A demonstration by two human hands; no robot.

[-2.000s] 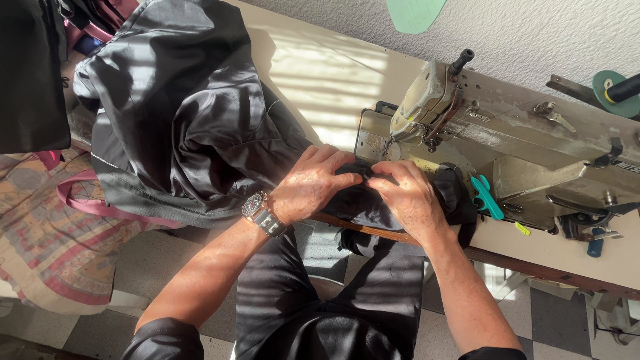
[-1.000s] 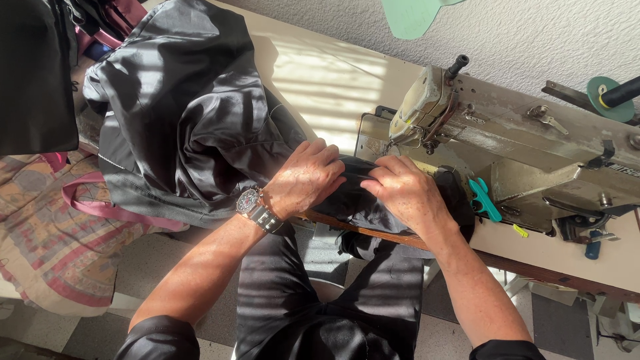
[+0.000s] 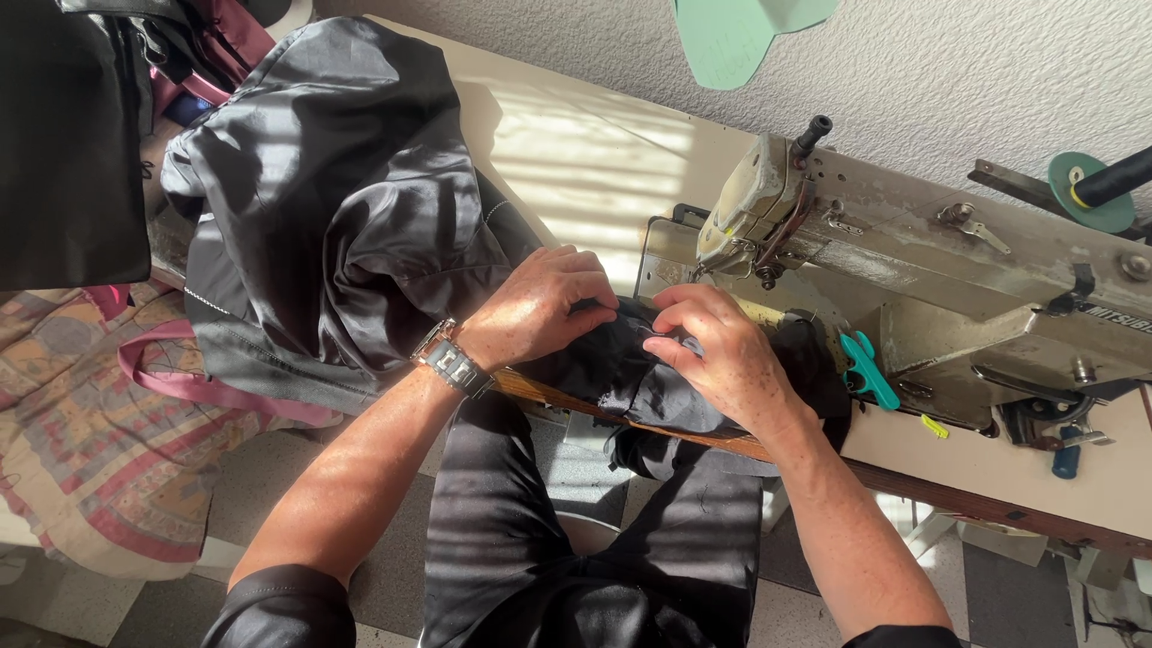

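Note:
A black garment with shiny lining (image 3: 387, 180) spreads over the left of the table, and its dark cloth runs along the front edge below both hands. My left hand (image 3: 540, 306), with a metal watch at the wrist, pinches a fold of this cloth between thumb and fingers. Just right of it, my right hand (image 3: 720, 351) is over the same cloth with thumb and forefinger a little apart; a thin pale thing, perhaps thread, shows at the fingertips. Behind the hands stands the head of a Mitsubishi sewing machine (image 3: 756, 207). The cloth lies in front of its needle area.
Teal thread snips (image 3: 868, 371) lie on the machine bed, with a small yellow piece (image 3: 934, 426) nearby. A blue-handled tool (image 3: 1066, 453) is farther right. Patterned cloth (image 3: 99, 432) hangs at left. A thread spool (image 3: 1116, 180) stands behind the machine. The wooden table edge (image 3: 711, 438) runs before me.
My hands, close together over the dark cloth two seconds ago, are now farther apart. The right thumb and forefinger have parted a little.

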